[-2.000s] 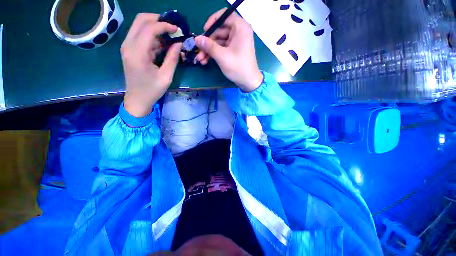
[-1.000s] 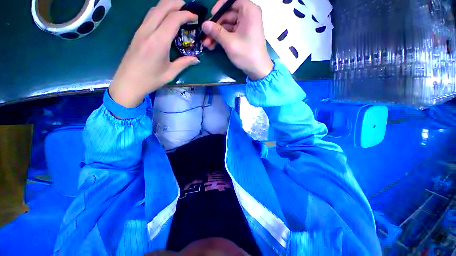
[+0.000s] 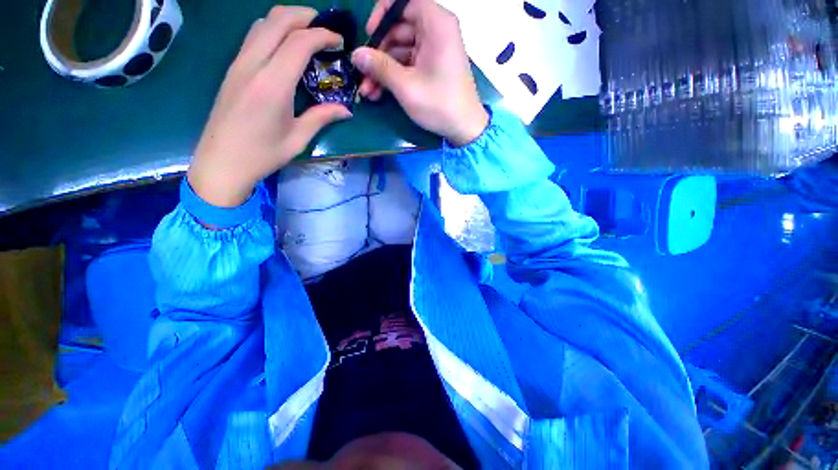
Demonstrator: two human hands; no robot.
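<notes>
An open round unit (image 3: 329,81) with a shiny rim and gold and silver parts inside is held over the front of the green bench. A black cover half (image 3: 334,27) stands at its far side. My left hand (image 3: 266,101) grips the unit from the left, fingers above and thumb at the lower edge. My right hand (image 3: 418,69) holds thin black tweezers (image 3: 388,22) like a pen, at the unit's right side. The tweezer tips are hidden or too small to tell.
A roll of round stickers (image 3: 110,41) lies at the far left of the bench (image 3: 138,128). White backing sheets (image 3: 501,78) with black crescents lie right of my hands. A stack of clear blister trays (image 3: 717,87) stands at the right. A blue stool (image 3: 689,216) is below it.
The small pale square seen at my right fingertips two seconds ago no longer shows. My left hand has opened around the unit, baring its inside. The view has shifted slightly.
</notes>
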